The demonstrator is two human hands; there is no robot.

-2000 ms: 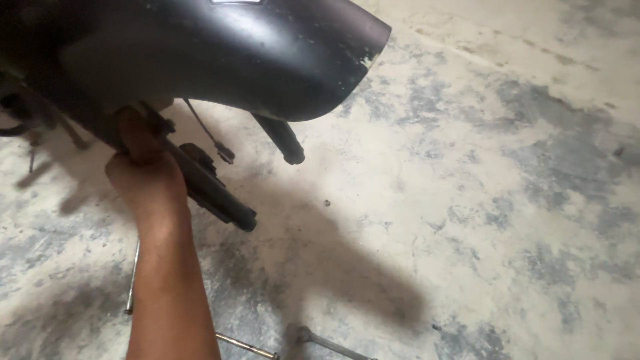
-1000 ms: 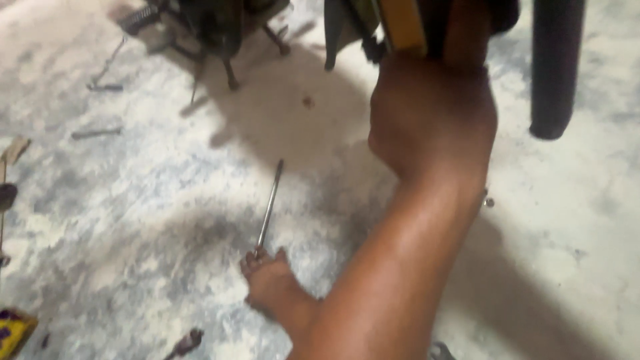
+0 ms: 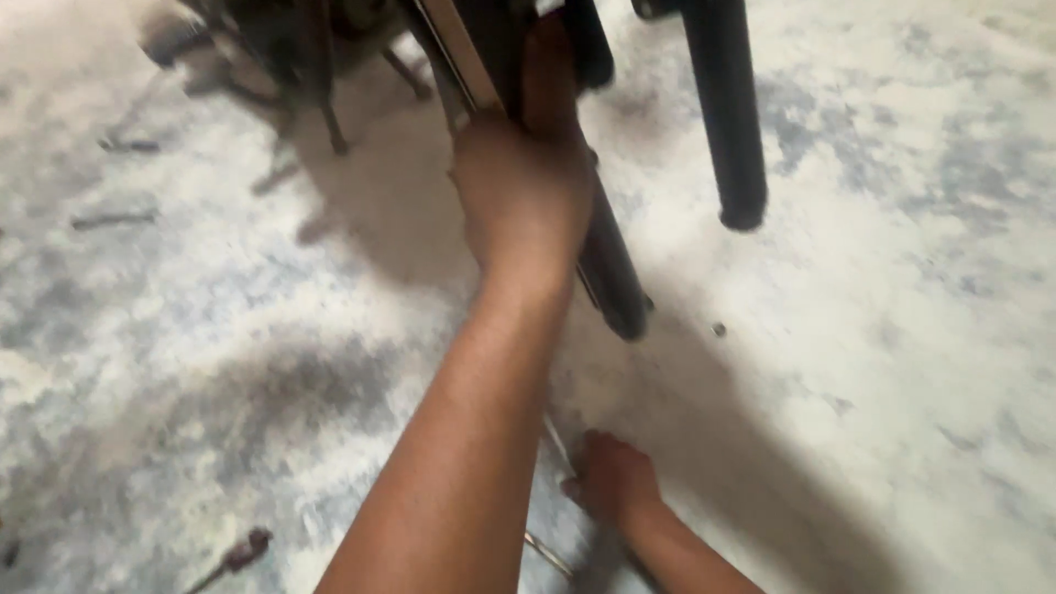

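Note:
My left hand is raised at upper centre and grips part of a dark assembly, whose black tubular leg slants down past the fingers. A second black tube hangs to the right. Low down, right of the left forearm, my right hand is closed around a slender metal rod, partly hidden by the forearm. A blurred dark shape lies just below this hand. Blur and the hand itself hide the exact hold of the left fingers.
Another shiny rod is below the right hand. A dark-headed tool lies at lower left, a thin wrench-like tool farther up, and a small round metal piece at right. Dark machinery stands at upper left on the mottled floor.
The right hand, out of view two seconds ago, was left of the left forearm one second ago and is now right of it. The left hand keeps its hold; the view has shifted greatly.

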